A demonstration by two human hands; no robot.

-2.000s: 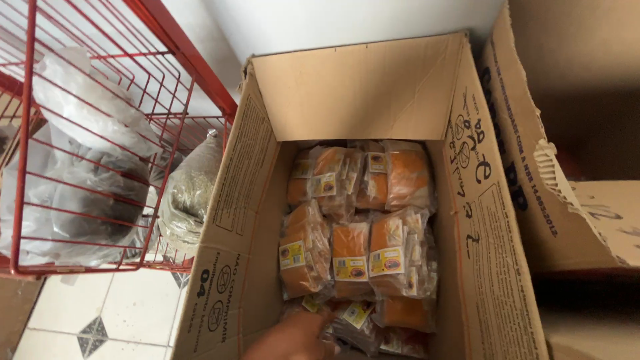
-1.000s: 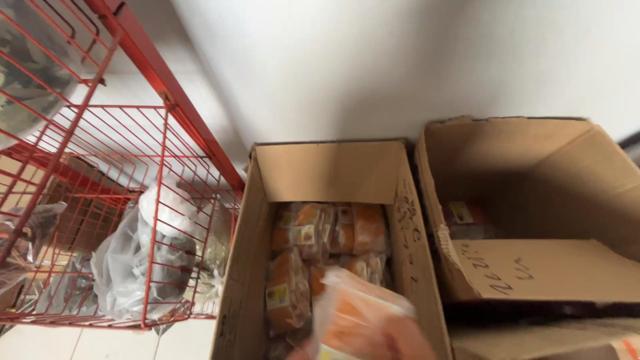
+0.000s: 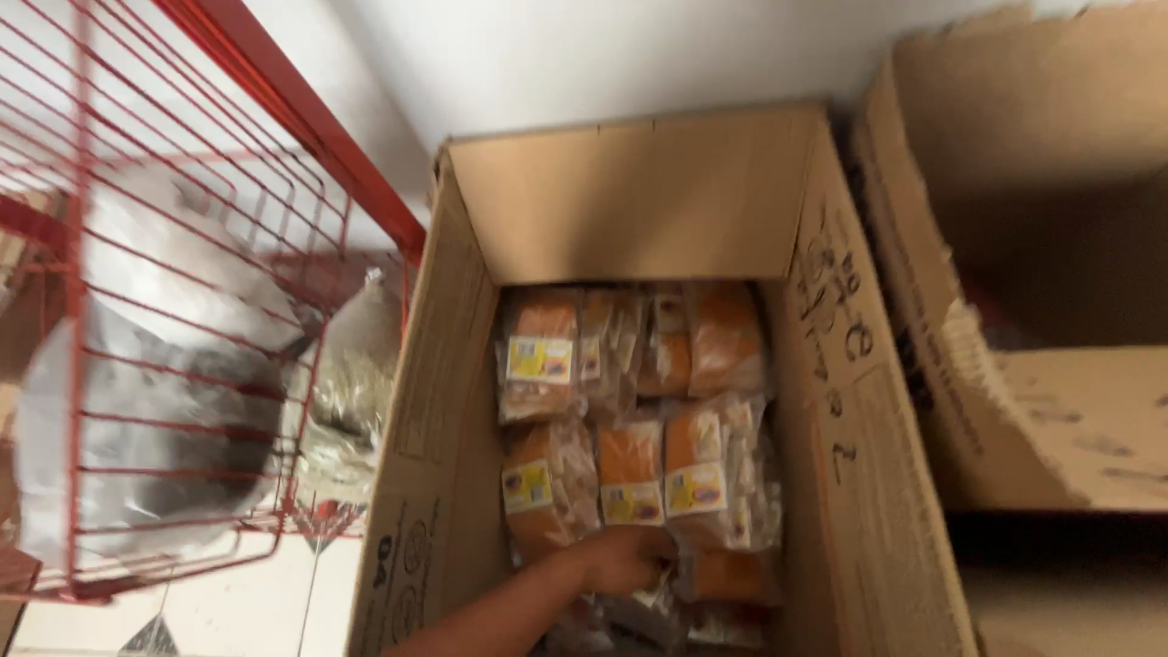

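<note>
Inside a tall cardboard box (image 3: 639, 192), several clear plastic packets with orange contents and yellow labels (image 3: 630, 465) stand packed in rows. My left hand (image 3: 630, 557), its forearm entering from the lower left, reaches down among the nearer packets. Its fingers are curled by a packet with orange contents (image 3: 730, 575) and some crumpled clear packets (image 3: 643, 616). Blur and the hand's own back hide whether it grips one. My right hand is out of view.
A red wire rack (image 3: 173, 470) holding plastic bags (image 3: 173, 255) stands at the left. A bag of dried greenish material (image 3: 351, 365) sits between rack and box. Another open cardboard box (image 3: 1022, 182) is at the right, and a white wall rises behind.
One second ago a hand held an orange packet above the box, near its front right. Now my left hand is down among the packets, and no raised packet shows. The view has shifted too.
</note>
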